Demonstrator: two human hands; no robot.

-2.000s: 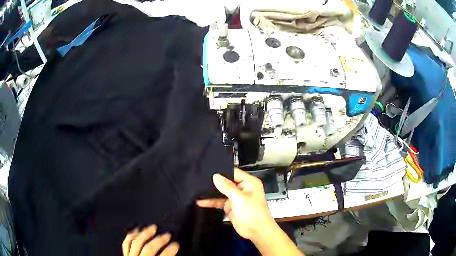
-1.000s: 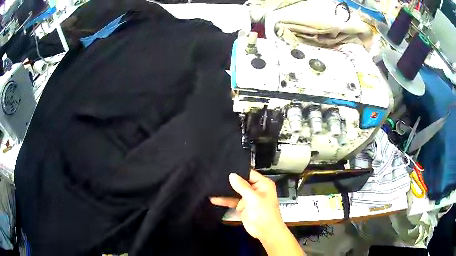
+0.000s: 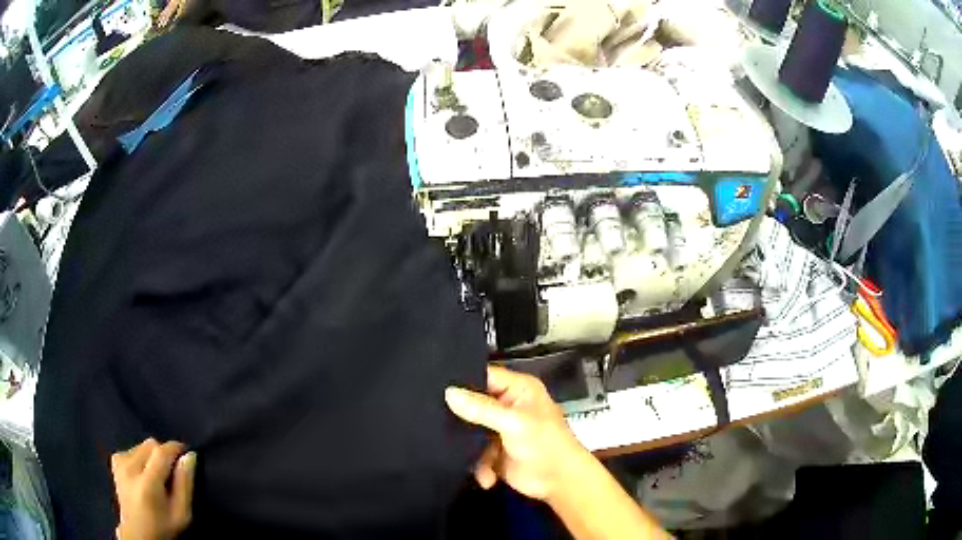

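Observation:
The black fabric garment body (image 3: pixel 285 306) covers the left of the table, with soft folds, and its right edge lies at the presser foot area (image 3: pixel 501 269) of the white overlock machine (image 3: pixel 591 127). My right hand (image 3: pixel 522 432) pinches the fabric's right edge between thumb and fingers, just below the presser foot area. My left hand (image 3: pixel 153 487) is at the lower left with curled fingers on the fabric; whether it grips the cloth is not clear. A blue scrap (image 3: pixel 164 114) shows at the fabric's far left end.
The dark looper cover (image 3: pixel 686 353) hangs open at the machine's front. A striped cloth (image 3: pixel 791 316) lies under the machine's right side. Orange-handled scissors (image 3: pixel 874 325), a dark thread cone (image 3: pixel 813 51) and blue fabric (image 3: pixel 907 232) are at the right. Beige cloth (image 3: pixel 591 32) lies behind the machine.
My left hand, out of view one second ago, is back in view, farther left than two seconds ago. The fabric lies flatter at the front. My right hand still holds its edge.

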